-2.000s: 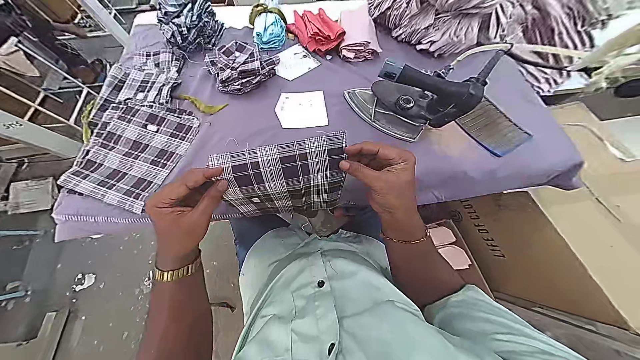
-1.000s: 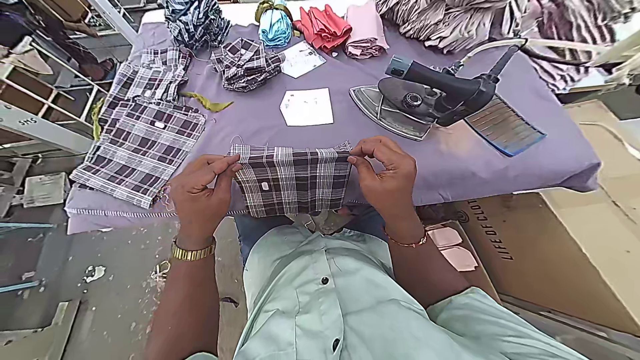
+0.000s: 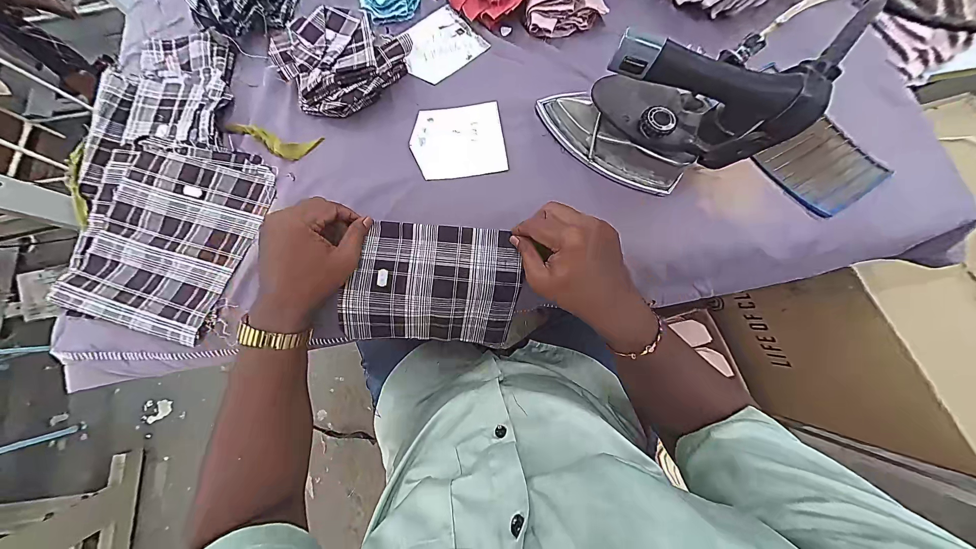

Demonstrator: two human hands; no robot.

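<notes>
My left hand (image 3: 309, 255) pinches the upper left corner of a dark plaid fabric piece (image 3: 438, 286), and my right hand (image 3: 572, 263) pinches its upper right corner. The piece bears a small white sticker and lies at the front edge of the cloth-covered table (image 3: 366, 168). Left of my left hand lies a stack of similar plaid pieces (image 3: 168, 236), its top one also with a white sticker. An electric iron (image 3: 663, 114) rests right of the middle, beyond my right hand. Two white paper templates (image 3: 460, 141) with writing lie beyond the held piece.
A crumpled plaid bundle (image 3: 339, 61) lies at the back, with red fabric (image 3: 488, 9) and pink fabric (image 3: 563, 17) beside it. A bristled or ribbed pad (image 3: 823, 164) is partly under the iron. A cardboard box (image 3: 831, 366) stands below the table at right. A yellow-green strip (image 3: 278, 142) lies near the plaid stack.
Both hands keep hold of the plaid piece. Its upper edge, raised and gathered a second ago, now looks flatter and straighter.
</notes>
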